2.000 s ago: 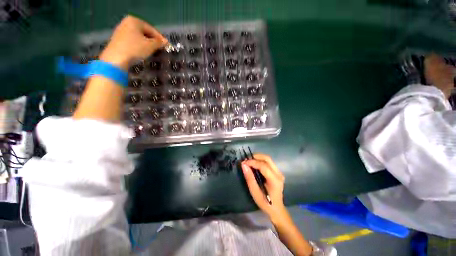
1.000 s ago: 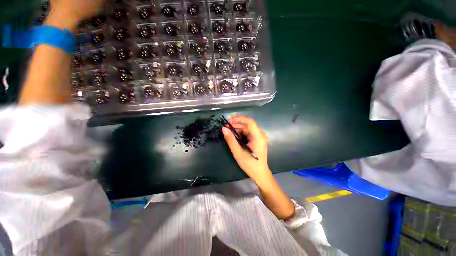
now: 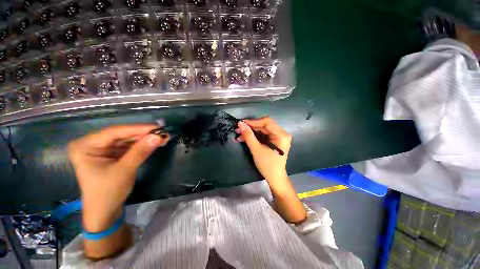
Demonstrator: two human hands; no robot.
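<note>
My left hand (image 3: 113, 163), with a blue band at the wrist, pinches a small dark module (image 3: 159, 131) with a pale tab between thumb and fingertips, left of the heap. My right hand (image 3: 267, 147) holds dark tweezers (image 3: 269, 144). Their tips point up and left at the right side of the loose heap of tiny black parts (image 3: 202, 130); whether they grip a part is too small to tell. The clear blister tray (image 3: 210, 96) lies beyond both hands, with dark modules in its pockets.
Another person's sleeve (image 3: 437, 115) is at the right. A small dark mark lies on the green mat (image 3: 337, 79). Below the bench edge are a blue bin (image 3: 368, 181), a yellow floor line (image 3: 322, 191) and stacked wrapped boxes (image 3: 431, 226). A thin cord lies at the left.
My left hand has come down from the tray to the left of the heap, with a module pinched in it. My right hand stays by the heap with the tweezers. The view has shifted.
</note>
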